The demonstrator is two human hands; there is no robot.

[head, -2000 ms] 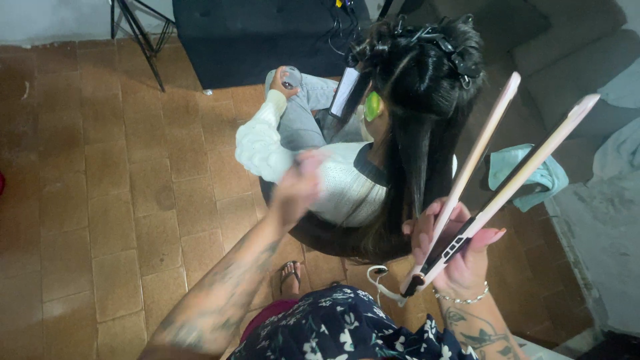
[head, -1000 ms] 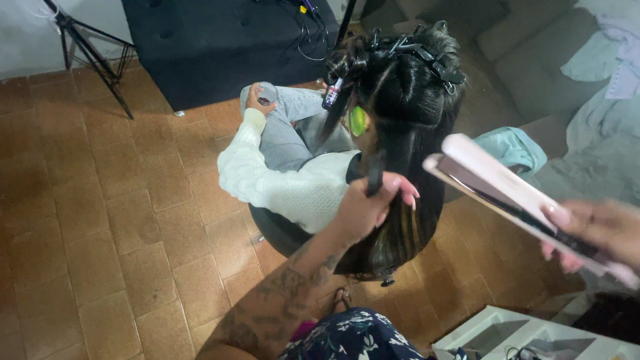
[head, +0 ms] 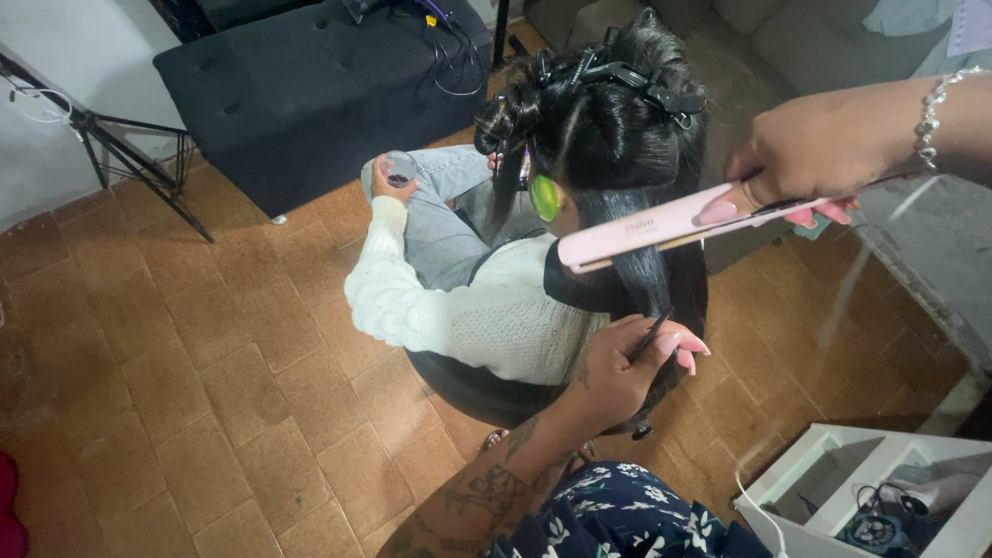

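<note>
A seated person's dark hair (head: pixel 620 147) is parted, with black hair clips (head: pixel 620 77) holding the upper part up. My right hand (head: pixel 814 147) grips a pink Philco flat iron (head: pixel 643 232) closed around a loose straight section of hair (head: pixel 647 279). Below the iron, my left hand (head: pixel 632 364) pinches a thin black comb or comb handle (head: pixel 651 335) against the lower end of that section; its teeth cannot be made out. The person wears a white knit sweater (head: pixel 504 325) and a large green earring (head: pixel 545 198).
The person sits on a round black seat (head: pixel 465 391), holding a clear cup (head: pixel 399 169). A black upholstered bench (head: pixel 325 101) bears cables, and a black tripod (head: pixel 128 147) stands left of it. At lower right is a white compartmented cart (head: pixel 860 465), near a white cord (head: pixel 748 488).
The flat iron, apart from the hair one second ago, is now closed on the section. My right hand has moved in over the hair. My left hand has moved lower along it.
</note>
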